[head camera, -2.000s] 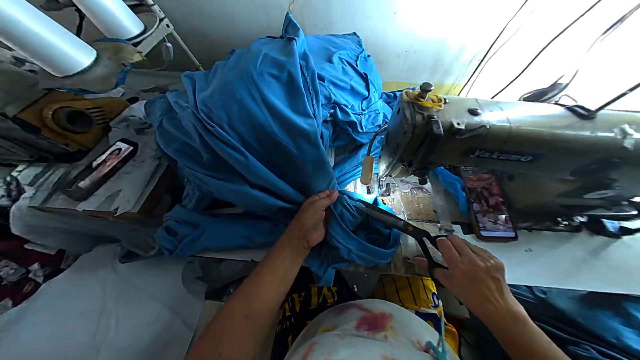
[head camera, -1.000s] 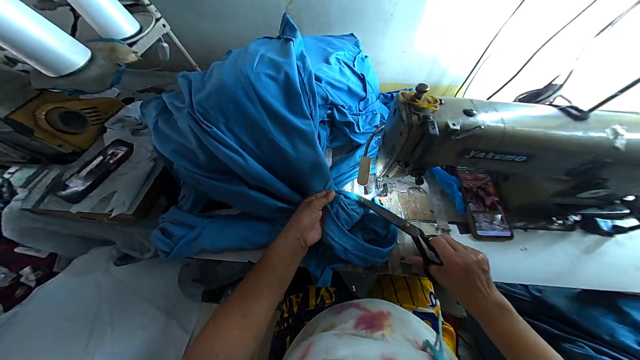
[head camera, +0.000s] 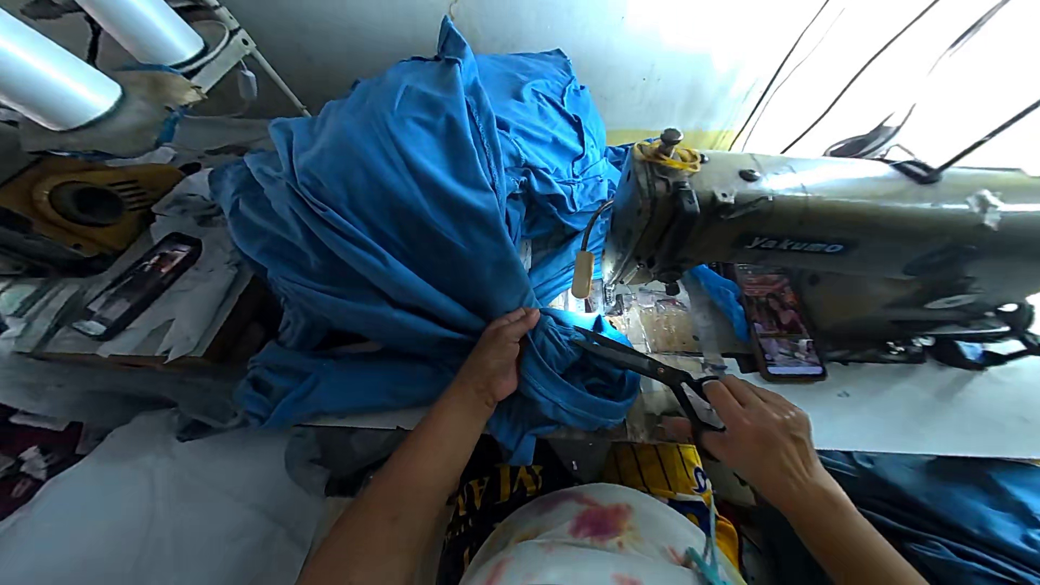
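Observation:
A large heap of blue fabric lies to the left of a Yakumo sewing machine. My left hand grips a gathered fold of it at the heap's front edge. Fabric shears with dark handles are in my right hand, fingers through the handle loops. Their blades point left and lie over the bunched blue cloth just right of my left hand; whether the tips are slightly apart cannot be told. The machine's needle area is just behind the shears.
A lit phone leans under the machine arm. Another phone lies on the left among scraps, near a yellow machine part. White thread cones or rolls stand at the upper left. Dark blue cloth hangs at the lower right.

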